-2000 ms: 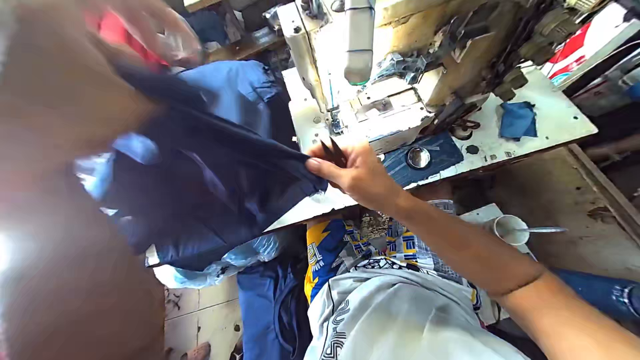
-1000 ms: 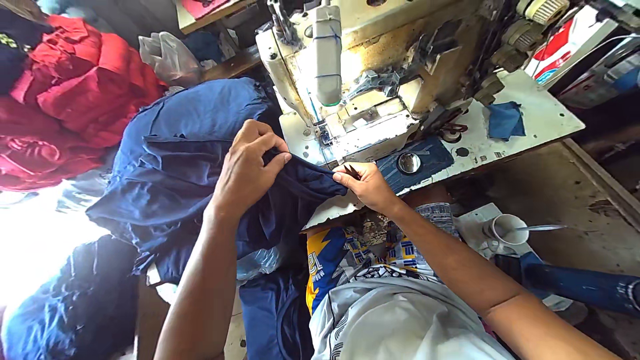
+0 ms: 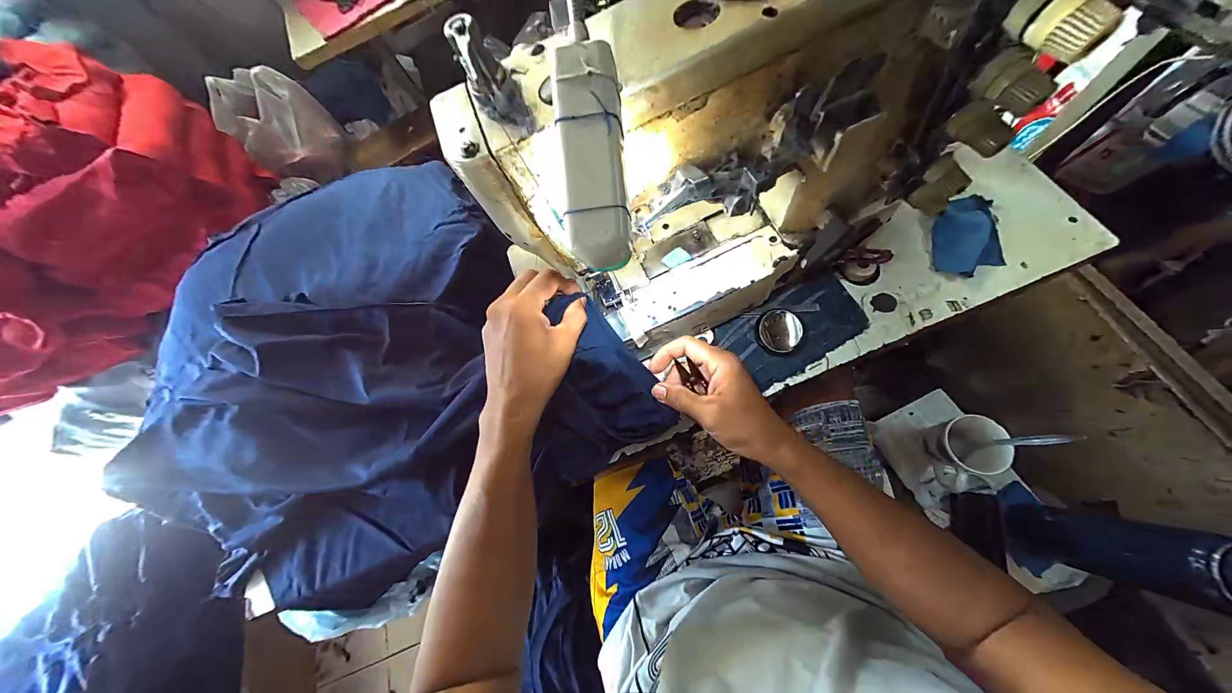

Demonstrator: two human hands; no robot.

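Navy fabric (image 3: 385, 385) lies heaped left of an industrial sewing machine (image 3: 693, 250), with its edge beside the presser foot (image 3: 606, 289). My left hand (image 3: 527, 351) grips that edge between thumb and fingers, close to the needle area. Dark thread snips (image 3: 689, 375) rest in the curled fingers of my right hand (image 3: 717, 395), whose thumb and forefinger are at the fabric's right edge; whether they pinch it I cannot tell. Right of this hand, a round shiny metal piece (image 3: 780, 331) lies on a dark cloth strip.
Red fabric (image 3: 106, 231) is piled at the left, near a clear plastic bag (image 3: 274, 120). On the machine table (image 3: 1049, 212) are a blue scrap (image 3: 965, 236) and red-handled scissors (image 3: 864, 265). A mug (image 3: 977, 448) holding a spoon stands low at the right.
My left hand has moved from the nearer part of the navy fabric up beside the presser foot. The fabric edge now spreads flatter between my hands. Two seconds ago, the fabric was lifted and blurred.
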